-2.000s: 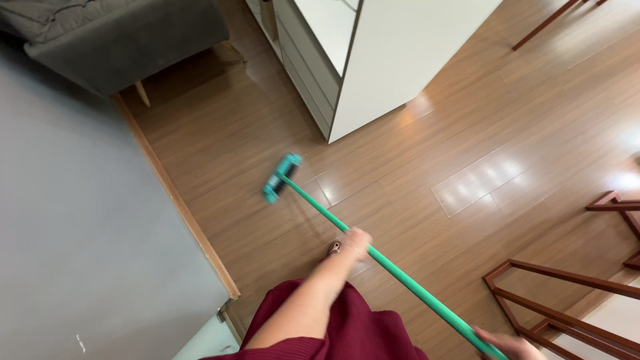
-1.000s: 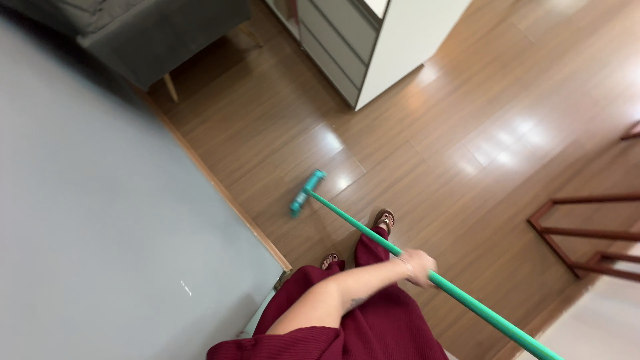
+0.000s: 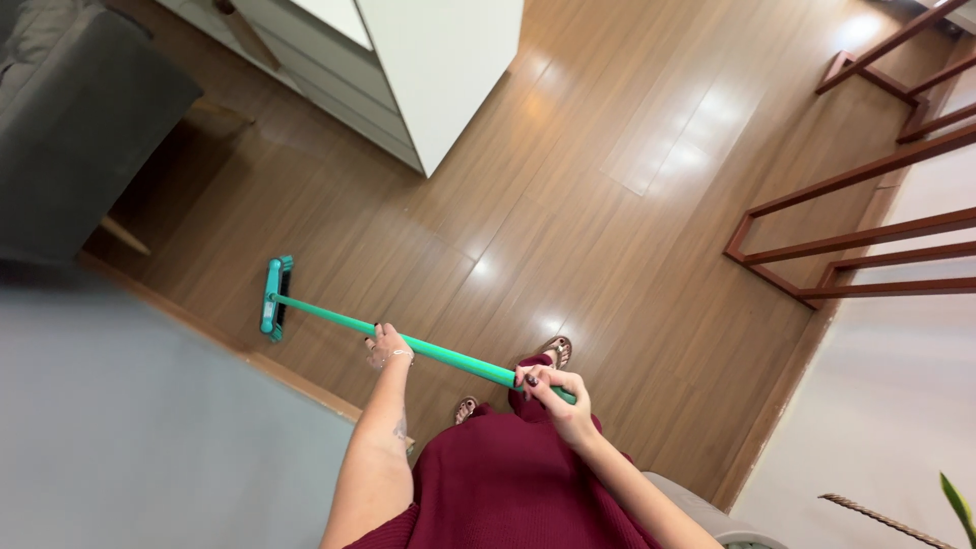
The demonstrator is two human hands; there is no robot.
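Observation:
A broom with a green handle (image 3: 457, 360) and a teal head (image 3: 272, 299) slants across the view, its dark bristles turned toward the right. The head rests on the wooden floor, near the baseboard of the grey wall. My left hand (image 3: 387, 348), with a bracelet at the wrist, is around the middle of the handle. Close to the handle's top end, my right hand (image 3: 559, 395) grips it with bent fingers. Below the handle are my sandalled feet and dark red clothing.
A grey sofa (image 3: 145, 130) stands at upper left, beside a white cabinet (image 3: 450, 76) with drawers. Reddish-brown furniture frames (image 3: 846, 252) line the right wall. A grey wall (image 3: 168, 412) borders the lower left. A light rounded object (image 3: 694, 507) and a plant leaf (image 3: 958, 503) show at lower right.
The broom head has moved left, toward the sofa side. My right hand, out of view one second ago, is now visible at the handle's top. The view has shifted.

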